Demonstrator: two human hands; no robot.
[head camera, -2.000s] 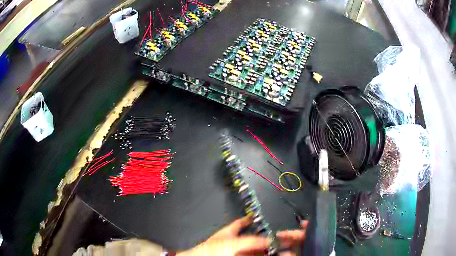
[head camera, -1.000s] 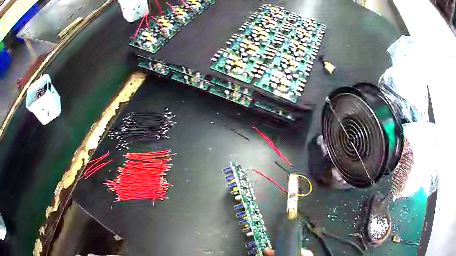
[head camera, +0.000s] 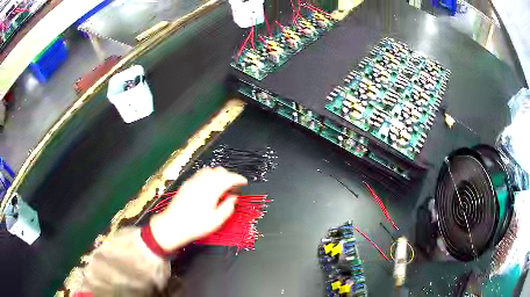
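Note:
My left hand (head camera: 194, 206) is over the pile of red lead wires (head camera: 247, 223), fingers curled down at its upper part. Whether a wire is between the fingertips is hidden. Black lead wires (head camera: 255, 162) lie just beyond. A narrow board strip (head camera: 343, 264) shows yellow blocks and small cylinders at the bottom edge, its near end cut off. The soldering iron (head camera: 400, 264) shows its pale barrel right of the strip; its handle is out of the picture. My right hand is not in view.
Stacked board panels (head camera: 395, 96) on black trays stand at the back. A round black fan (head camera: 472, 206) is at the right, near plastic bags. Loose red wires (head camera: 380, 204) and a yellow ring (head camera: 411, 253) lie near the iron. White cups (head camera: 131, 96) stand on the belt.
My left hand has come in over the red wires. The strip shows its yellow blocks more fully. The view has shifted, so the bench things appear farther right.

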